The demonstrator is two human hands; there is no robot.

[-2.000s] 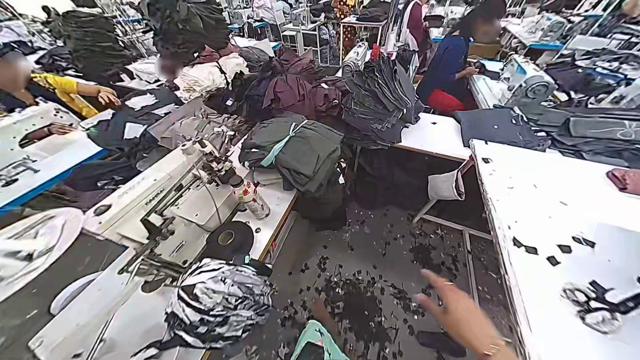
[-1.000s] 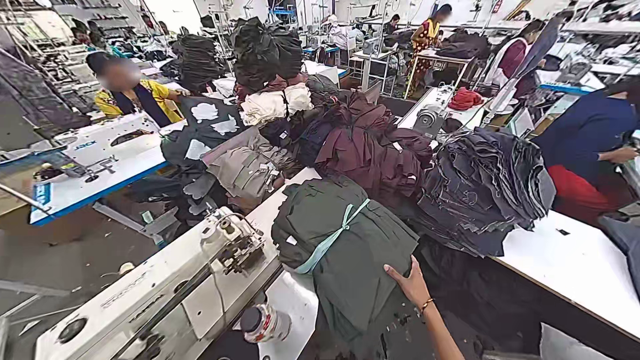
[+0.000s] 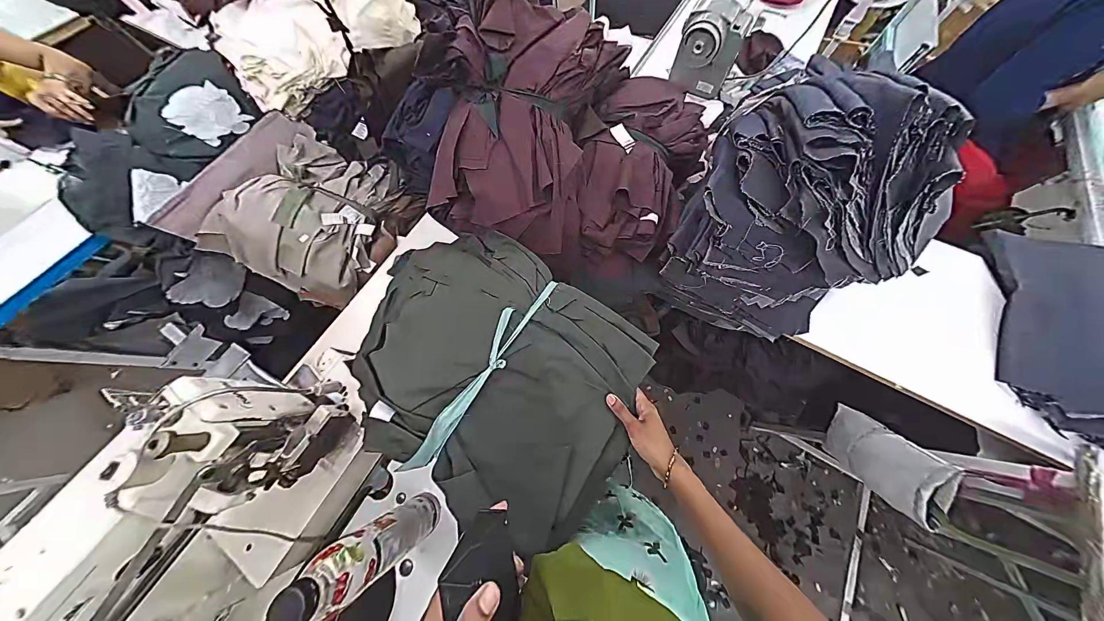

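Observation:
A thick bundle of dark green cloth pieces (image 3: 552, 397), tied round with a pale turquoise strip (image 3: 498, 362), lies at the end of the white sewing table. My right hand (image 3: 645, 431) rests against the bundle's right edge, thumb and fingers spread, with a thin bracelet at the wrist. Low in the view, my left hand (image 3: 483, 599) is beside a small black cloth piece (image 3: 479, 552) below the bundle; most of this hand is hidden, and its grip is unclear. Turquoise and olive cloth shows over my lap.
An industrial sewing machine (image 3: 233, 440) and a bottle (image 3: 371, 552) stand left. Behind are maroon bundles (image 3: 517, 164), a beige bundle (image 3: 285, 233) and a dark navy stack (image 3: 819, 190). Other people's hands and sleeves show at both upper edges. Dark scraps litter the floor (image 3: 768, 483).
My right hand, away from the dark green bundle two seconds ago, has come to its right edge and remains there. My left hand has come into view at the bottom. The view has moved nearer the bundle.

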